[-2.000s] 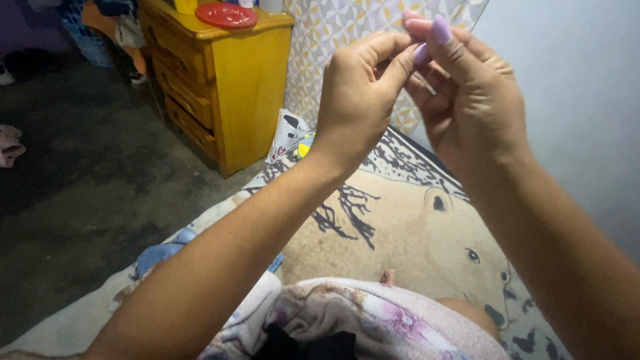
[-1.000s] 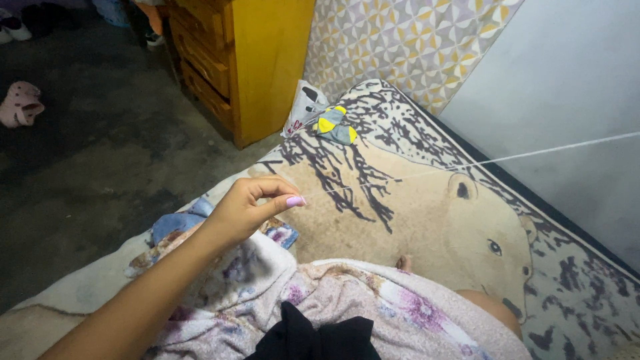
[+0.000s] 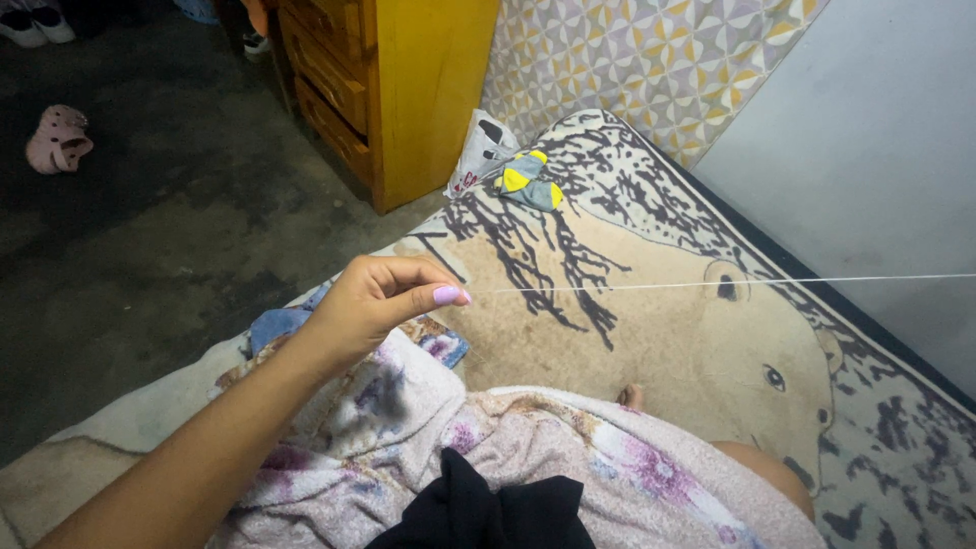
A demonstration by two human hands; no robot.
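Note:
My left hand point(image 3: 404, 296) pinches the end of a white thread point(image 3: 686, 284) between thumb and forefinger. The thread runs taut to the right and leaves the view at the right edge. My right hand is out of view, so what it holds is hidden. Below the left hand, a floral fleece blanket point(image 3: 656, 465) covers my lap, with a black cloth point(image 3: 488, 507) lying on it.
A bed blanket with a bear pattern point(image 3: 648, 335) spreads under me. Grey and yellow socks point(image 3: 532, 185) lie near a plastic bag point(image 3: 482, 149) at its far corner. A wooden chest of drawers point(image 3: 431, 91) stands beyond; a pink clog point(image 3: 59, 141) is on the floor.
Two seconds ago both hands were raised close together; since then my left hand has come down and my right hand has left the view. The thread now stretches nearly level. The view has tilted down.

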